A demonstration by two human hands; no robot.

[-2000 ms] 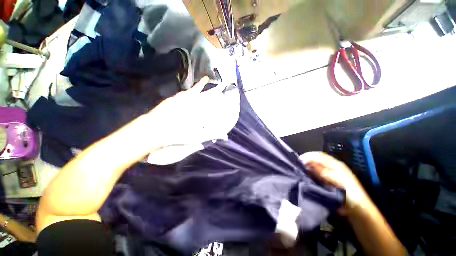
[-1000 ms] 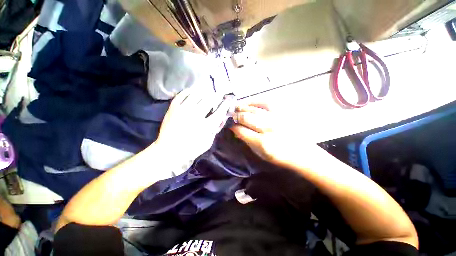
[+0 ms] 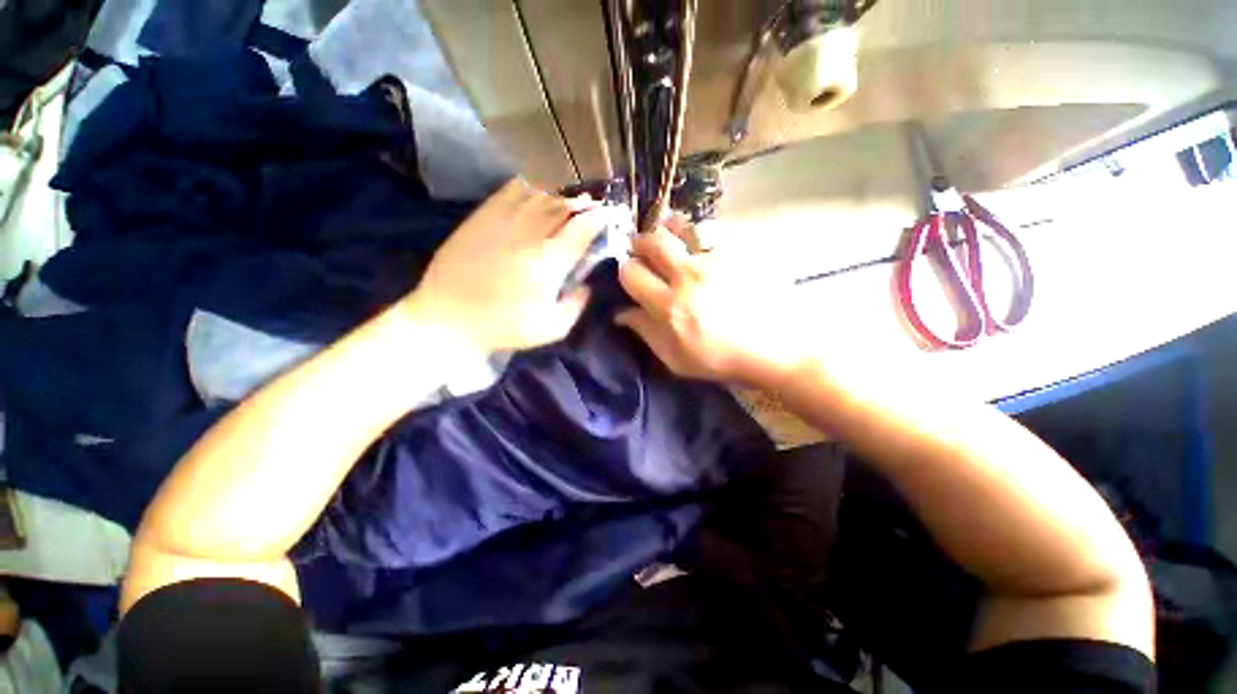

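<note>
Shiny purple-navy lining (image 3: pixel 543 441) lies crumpled below the needle area and hangs into the lap. My left hand (image 3: pixel 509 271) lies on the cloth just left of the needle, fingers on a pale edge. My right hand (image 3: pixel 685 305) has its fingertips bent on the cloth edge just right of it, pinching it close to the machine's presser foot area (image 3: pixel 638 224). The fingertips nearly meet; the needle tip and the exact edge between them are hidden or overexposed. The matte navy garment (image 3: pixel 204 203) with light grey panels is heaped left of my left hand.
The beige sewing machine head (image 3: pixel 950 68) spans the top. Red-handled snips (image 3: pixel 966 278) lie on the white table (image 3: pixel 841 312) to the right. A blue-edged basket (image 3: pixel 1187 447) with dark contents stands at lower right.
My right hand has come from the stretched lining at lower right up to the needle area. The lining is now slack and bunched. My head view has shifted, and both hands are closer to the machine.
</note>
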